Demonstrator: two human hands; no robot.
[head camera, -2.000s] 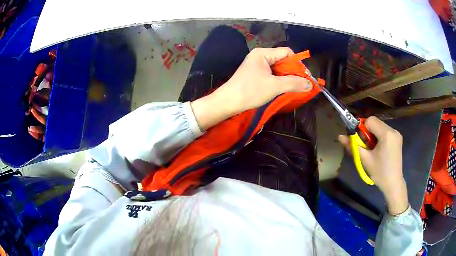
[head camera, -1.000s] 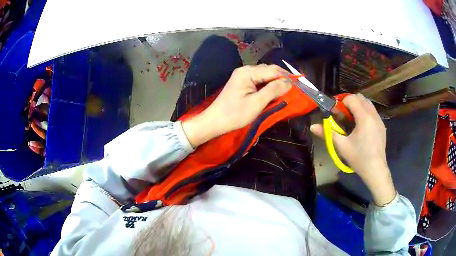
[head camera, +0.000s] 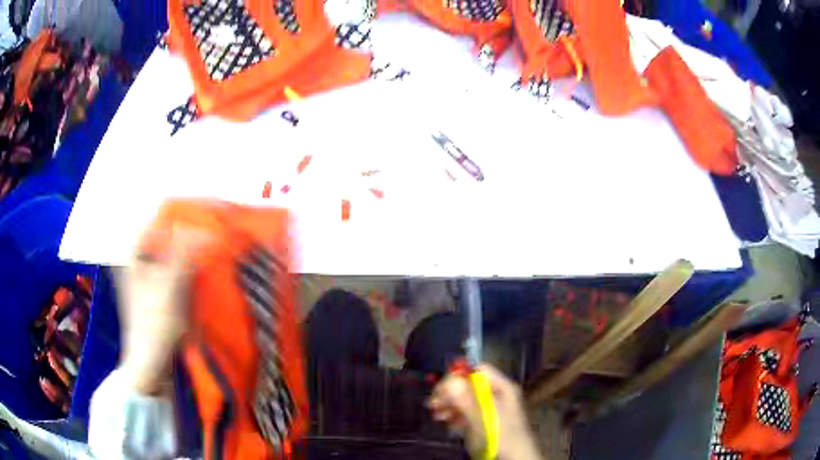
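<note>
My left hand (head camera: 160, 305) is blurred at the left, closed on an orange bag (head camera: 209, 269) with a dark lattice panel. The bag hangs upright at the table's left front edge, its lower end cut off by the picture's bottom. My right hand (head camera: 481, 409) is low in the middle, blurred, holding scissors (head camera: 473, 328) by yellow and red handles. The blades point up toward the table edge, away from the bag, and look closed.
The white table (head camera: 503, 225) bears orange bags (head camera: 256, 94) along its far side, small thread snips (head camera: 459, 155) and orange scraps (head camera: 345, 209). A pale cloth stack (head camera: 764, 135) is at the right. Blue bins (head camera: 31, 243) stand left, wooden bars (head camera: 620, 328) lower right.
The view has shifted up over the table. My left hand has carried the bag from my lap to the left, and the scissors have come away from it and now point upward.
</note>
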